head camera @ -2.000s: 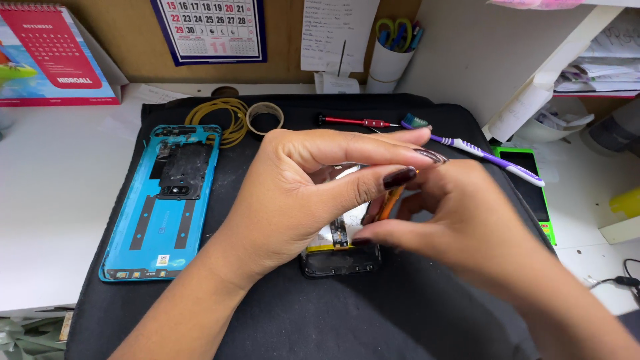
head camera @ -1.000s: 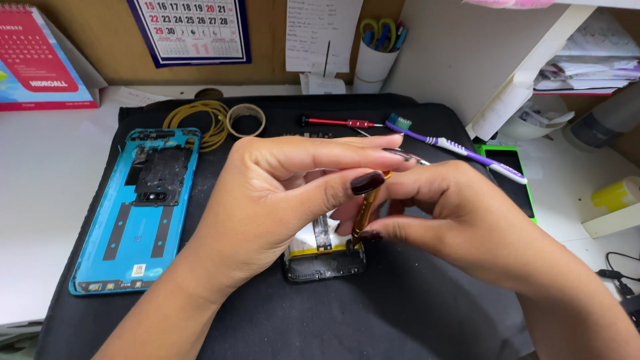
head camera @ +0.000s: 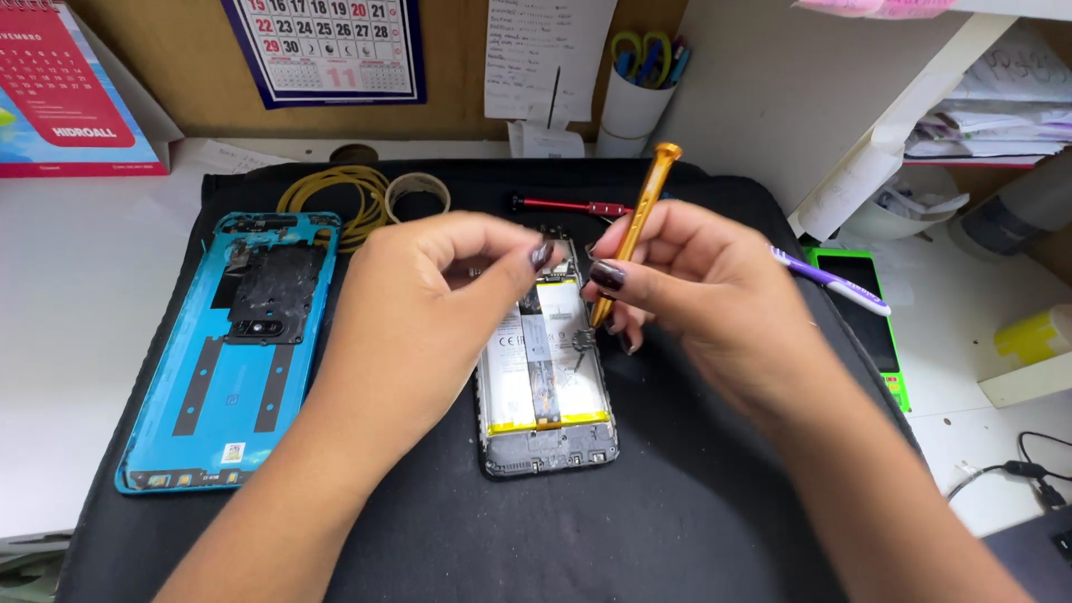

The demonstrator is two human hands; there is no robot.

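An opened smartphone (head camera: 544, 444) lies on a black mat, its white battery (head camera: 502, 385) with yellow edges exposed and a dark flex cable running down the middle. My right hand (head camera: 695, 293) holds a gold precision screwdriver (head camera: 641, 226) tilted over the phone's right side. A small pile of screws (head camera: 583, 339) seems to sit on the battery below the screwdriver's lower end. My left hand (head camera: 435, 293) is over the phone's upper left, thumb and forefinger close together; whether anything small is between them cannot be told. The blue phone back cover (head camera: 218, 377) lies to the left, inner side up.
Behind the hands are yellow rubber bands (head camera: 335, 188), a tape roll (head camera: 417, 188) and a red screwdriver (head camera: 569, 206). To the right are a purple and white toothbrush (head camera: 837, 286) and a green-edged device (head camera: 896, 377). A cup of scissors and pens (head camera: 632, 109) stands at the back.
My hands have moved apart, showing more of the phone and its battery. The gold screwdriver, earlier largely hidden between them, is now plainly visible in my right hand.
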